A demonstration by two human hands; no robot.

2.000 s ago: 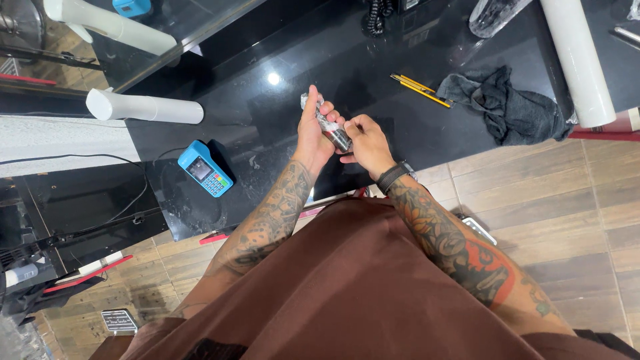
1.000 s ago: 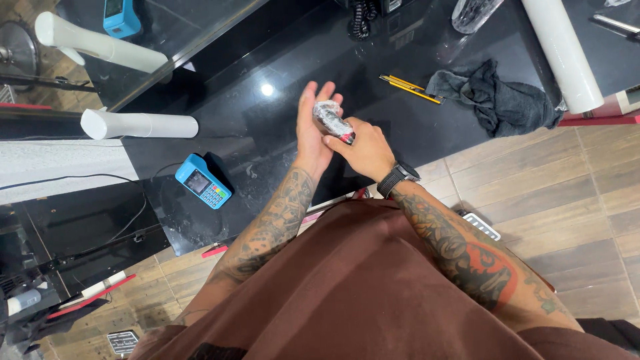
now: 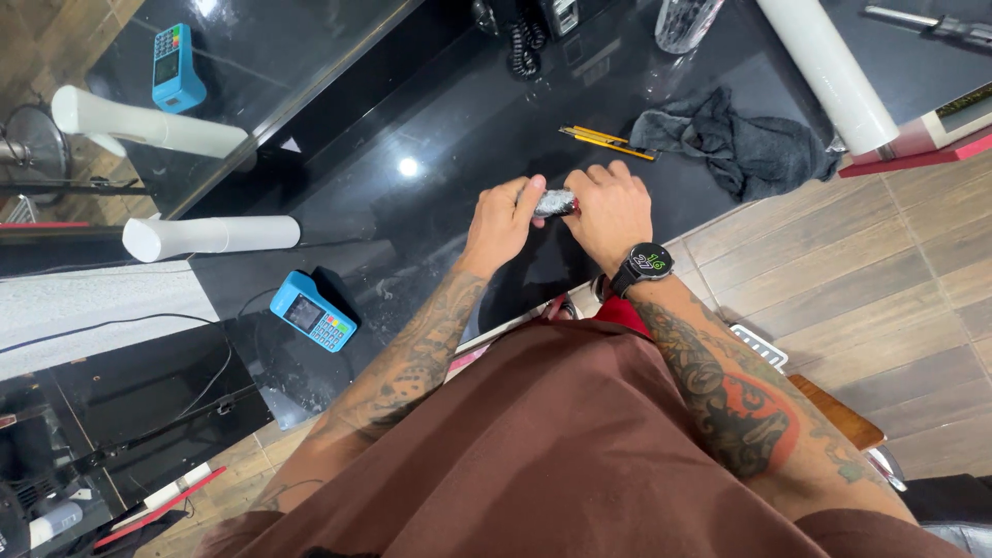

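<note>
Between my hands is a small dark object partly wrapped in clear plastic film (image 3: 556,204), with a bit of red at its right end; what it is cannot be told. My left hand (image 3: 500,221) grips its left end, the thumb along it. On its right end are the closed fingers of my right hand (image 3: 610,205), which hide part of it. Both hands are above the front edge of the black glossy counter (image 3: 434,240). Just beyond my right hand lie thin yellow-and-black tools (image 3: 608,142), beside a crumpled dark cloth (image 3: 728,143).
A blue card terminal (image 3: 314,311) and a white spray bottle (image 3: 213,237) are at the left, before a mirror (image 3: 256,70). A white roll (image 3: 829,74) lies at the right, near a clear plastic container (image 3: 686,23) and a coiled black cord (image 3: 525,43).
My left hand was open and palm up under the object a second ago; now it has closed on the object's left end. The object has turned to lie roughly level between both hands.
</note>
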